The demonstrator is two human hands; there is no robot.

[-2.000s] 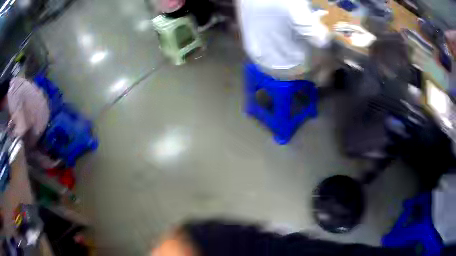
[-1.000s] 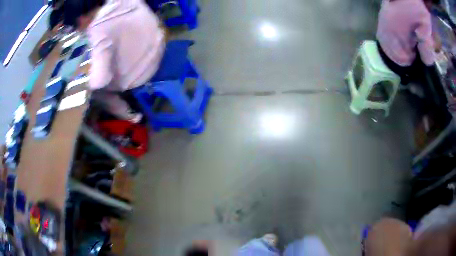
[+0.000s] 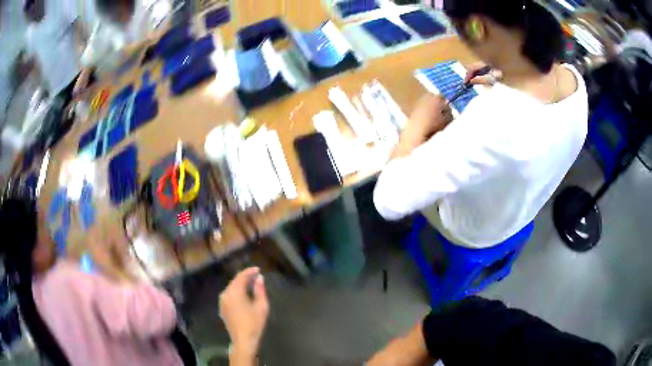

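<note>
My left hand (image 3: 244, 307) is raised at the bottom, left of centre, in front of the table. Its fingers are curled; a small dark spot shows between the fingertips, and whether it is a gap or a thing is unclear. My right forearm and black sleeve show at the bottom right; the hand is cut off by the edge. Nearest on the brown table (image 3: 286, 211) are red- and yellow-handled scissors (image 3: 178, 184) on a dark soldering station (image 3: 187, 223), white strips (image 3: 259, 168) and a black phone-like slab (image 3: 317, 162).
A person in white (image 3: 493, 161) sits on a blue stool (image 3: 457, 268), working on a blue-and-white cell sheet (image 3: 445, 80). A person in pink (image 3: 107, 311) is at the lower left. Blue cell stacks (image 3: 263, 75) lie farther back. A round black base (image 3: 577, 218) stands on the floor at the right.
The view has turned from the aisle floor to the table and come closer to the person in white. My left hand now shows at the bottom.
</note>
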